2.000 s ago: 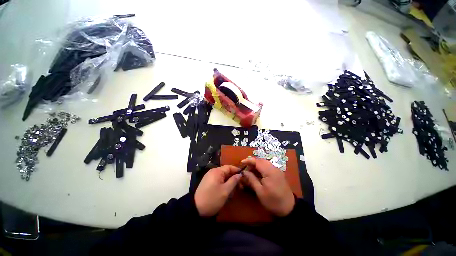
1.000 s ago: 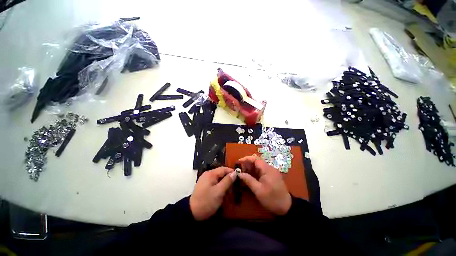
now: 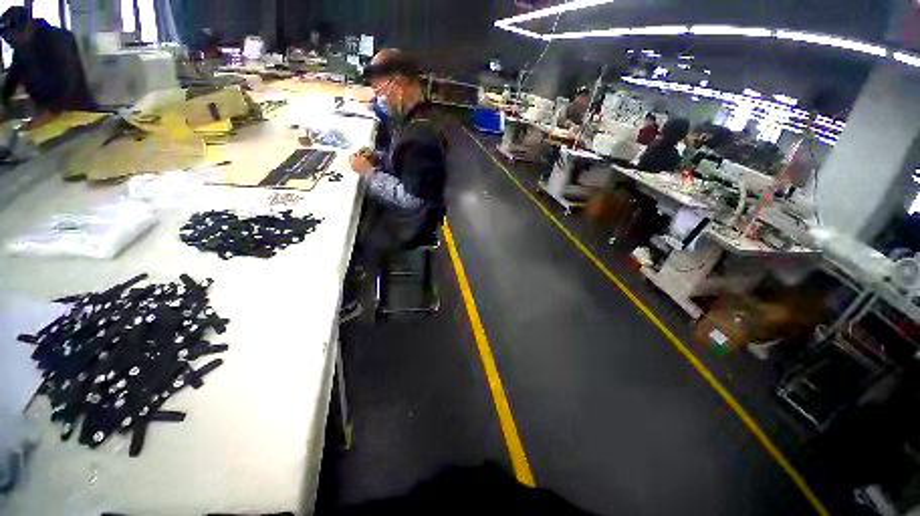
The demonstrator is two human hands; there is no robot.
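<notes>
Neither of my hands is in the picture. A large pile of black tabs (image 3: 129, 353) with small silver dots lies on the white table (image 3: 264, 403) at the lower left, nearest to me. A smaller pile of black tabs (image 3: 247, 233) lies farther along the table. The brown mat, the washers and the tape dispenser are out of view.
White plastic-wrapped packets (image 3: 83, 230) lie left of the smaller pile. Yellow-brown sheets (image 3: 151, 141) lie farther back. A masked person (image 3: 409, 166) sits at the table's edge. Beyond a dark floor (image 3: 424, 383) with yellow lines stand sewing machines (image 3: 706, 191).
The view has swung right and up, from the mat to the table's end, the aisle and the workshop. My hands, earlier together over the mat with a black tab, have left the picture.
</notes>
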